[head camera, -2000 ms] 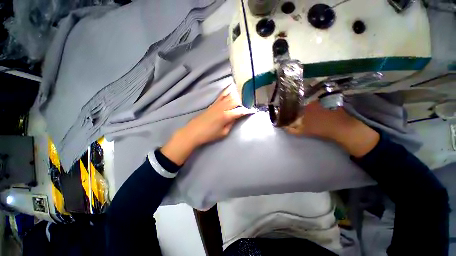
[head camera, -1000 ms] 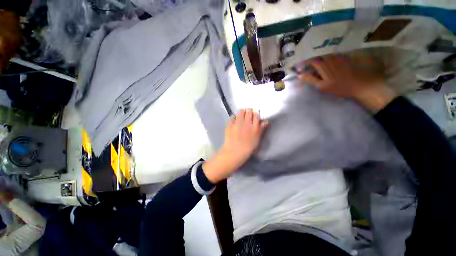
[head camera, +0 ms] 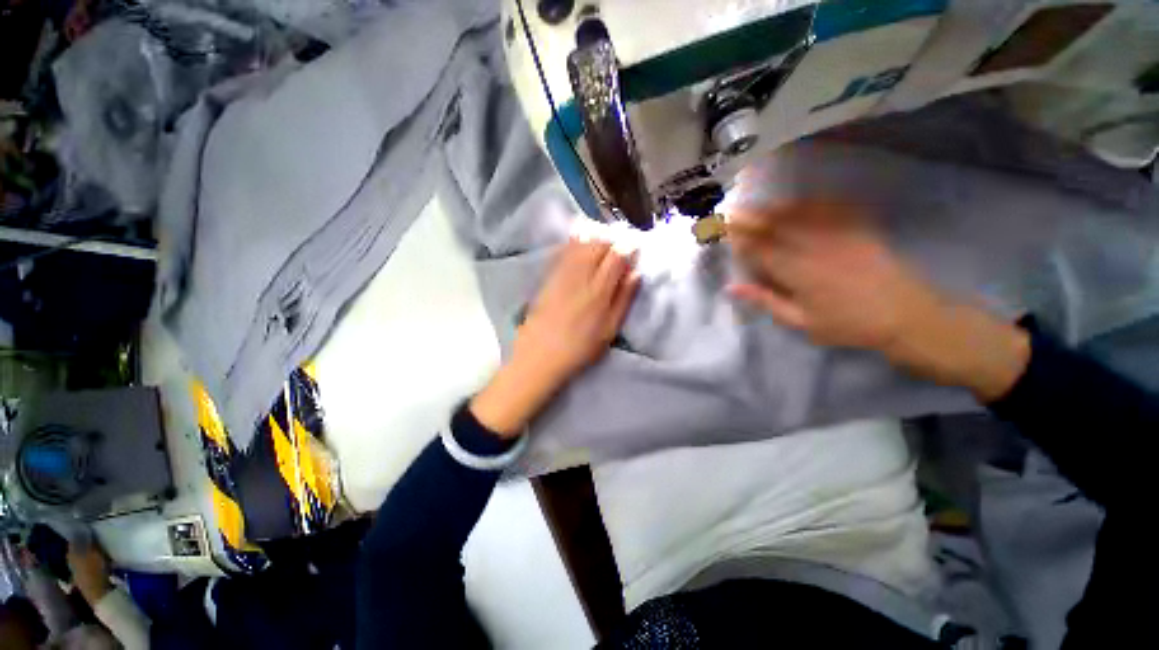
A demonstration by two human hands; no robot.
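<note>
A grey garment panel (head camera: pixel 763 381) lies rumpled under the sewing machine head (head camera: pixel 712 64) and spreads to the right. The presser foot area (head camera: pixel 655 229) is in bright glare, with a small brass-coloured block (head camera: pixel 709 229) just right of it. My left hand (head camera: pixel 572 311) is on the panel left of the foot, fingers close together and fingertips near the glare, gripping the cloth. My right hand (head camera: pixel 833 273) is blurred, on the panel right of the block, with fingers bent and thumb apart. Its grip on the cloth cannot be made out.
A bundle of grey pieces (head camera: pixel 292 191) lies at upper left on the white table (head camera: pixel 407 343). Black-and-yellow tape (head camera: pixel 299 444) marks the table's left part. White cloth (head camera: pixel 763 495) covers my lap. More grey cloth (head camera: pixel 1036 533) is at lower right. Part of another person's arm (head camera: pixel 115 616) shows at lower left.
The panel, lower and bunched a second ago, now reaches under the machine head and farther right. My left hand moved up towards the foot. My right hand moved down from beside the machine head.
</note>
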